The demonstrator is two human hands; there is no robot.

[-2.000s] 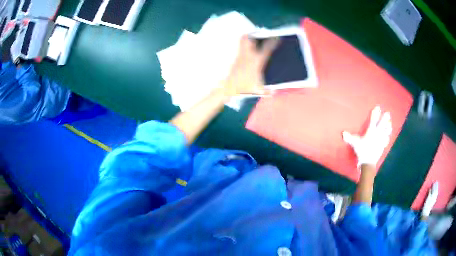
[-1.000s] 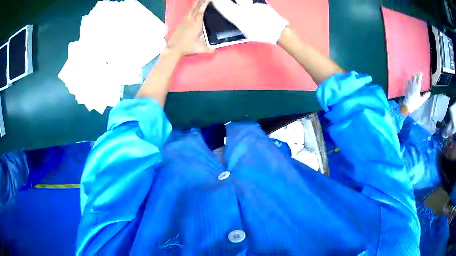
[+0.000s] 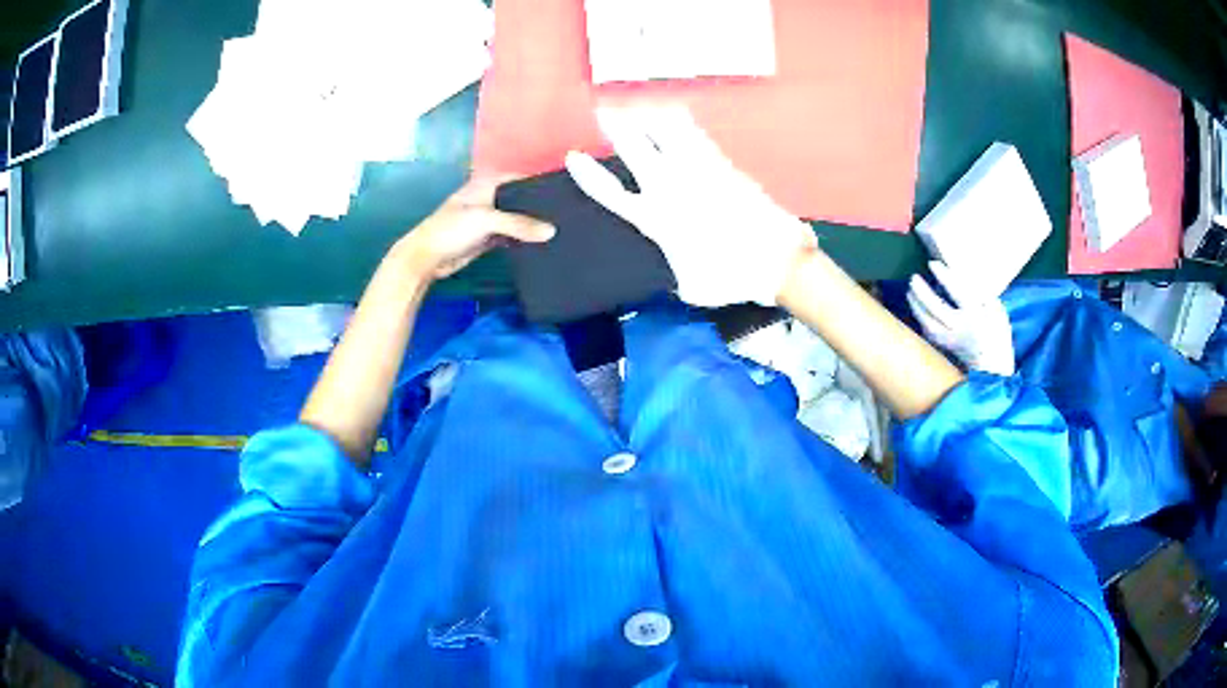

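Observation:
A thin dark slab, perhaps a tablet or e-reader, is at the bench's near edge, close to my body. My bare left hand grips its left side, thumb over the face. My white-gloved right hand lies across its upper right part with fingers spread; whether it grips is hidden. A plain white rectangle, perhaps a carton or lid, lies on the red-pink mat, cut off by the top edge.
A fanned pile of white wraps lies left of the mat. Dark-centred white trays are at far left. At right, another worker's gloved hand is by a white box. A second mat holds a white box. White material is below.
The dark slab has come off the mat towards my body, with both hands. A white rectangle now shows on the mat. White boxes now show at right, and the neighbour's hand has moved closer.

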